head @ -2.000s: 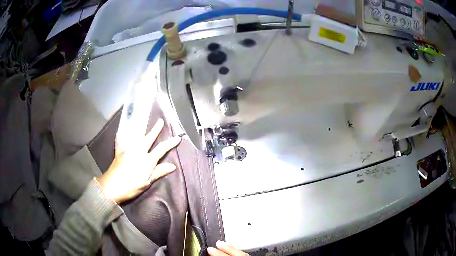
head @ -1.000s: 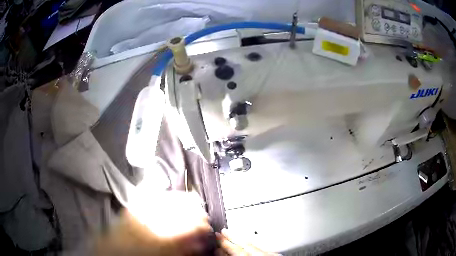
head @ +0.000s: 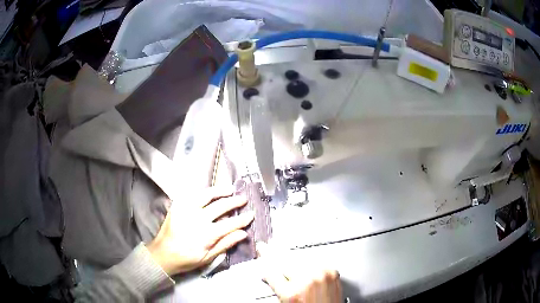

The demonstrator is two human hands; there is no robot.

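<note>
A dark purple-brown panel [head: 177, 80] extends from behind the machine head's left end down to the needle area. Taupe cloth [head: 97, 177] lies heaped to its left. My left hand [head: 198, 231] lies flat on the cloth left of the needle, fingers apart, fingertips on the dark stitched edge [head: 251, 225]. My right hand [head: 308, 287] is at the bottom edge of the picture, partly cut off, close to the cloth's near end; glare hides whether it holds the cloth. The presser foot area [head: 281, 192] is beside the dark edge, blurred by glare.
The white sewing machine head [head: 379, 148] fills the right. A blue hose [head: 308, 34] and cream fitting [head: 247, 65] stand at its left end. A control box [head: 479, 44] and white carton [head: 423, 70] are at upper right. A white lamp-like housing [head: 198, 139] overhangs the cloth.
The dark panel now shows further back behind the needle, its far corner exposed. My left hand has moved back up from the near edge and flattened. The camera view has shifted slightly.
</note>
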